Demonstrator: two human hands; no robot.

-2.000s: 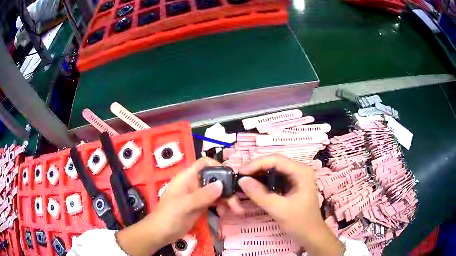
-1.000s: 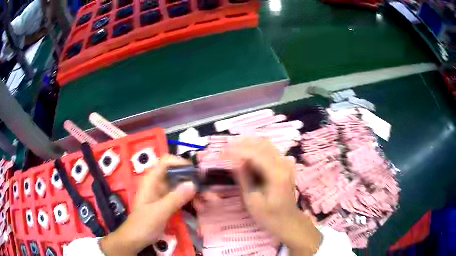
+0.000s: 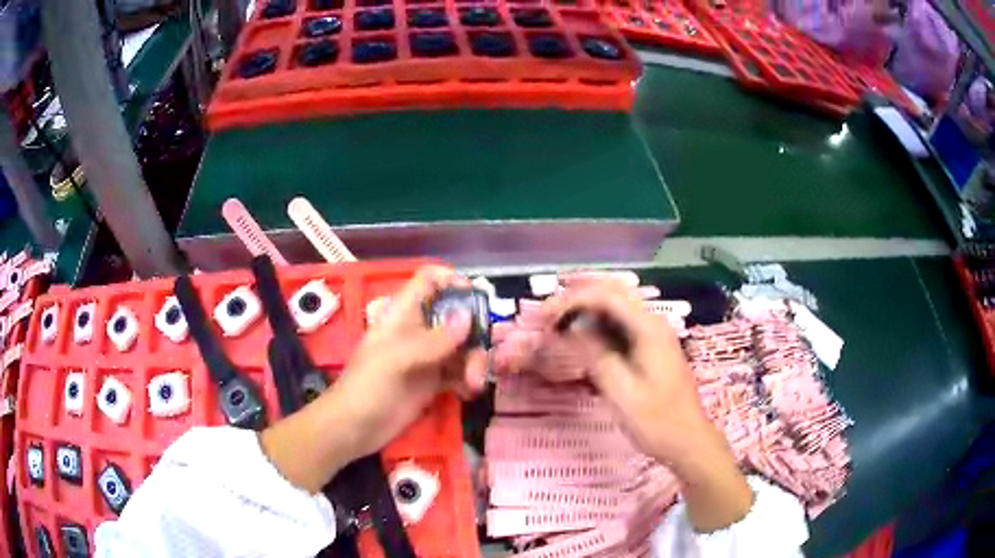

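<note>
My left hand [image 3: 409, 343] holds a black watch case [image 3: 458, 313] between thumb and fingers, above the right edge of the red compartment tray [image 3: 224, 431]. My right hand [image 3: 638, 376] is blurred and holds a short dark strap piece [image 3: 598, 327], apart from the case. The tray pockets hold white cases and, at the near left, several black ones. Strapped black watches [image 3: 238, 401] lie across the tray. My left forearm hides part of the tray.
Pink holed straps [image 3: 562, 463] and a bunched pink pile [image 3: 769, 403] lie right of the tray. Two pink straps [image 3: 320, 229] stand at its far edge. A raised green platform [image 3: 436, 169] bears red trays [image 3: 420, 87]. People in pink [image 3: 840, 27] are beyond.
The view has shifted. My right hand has come away from the case, carrying the dark strap piece. My left hand still holds the case, its face tilted differently.
</note>
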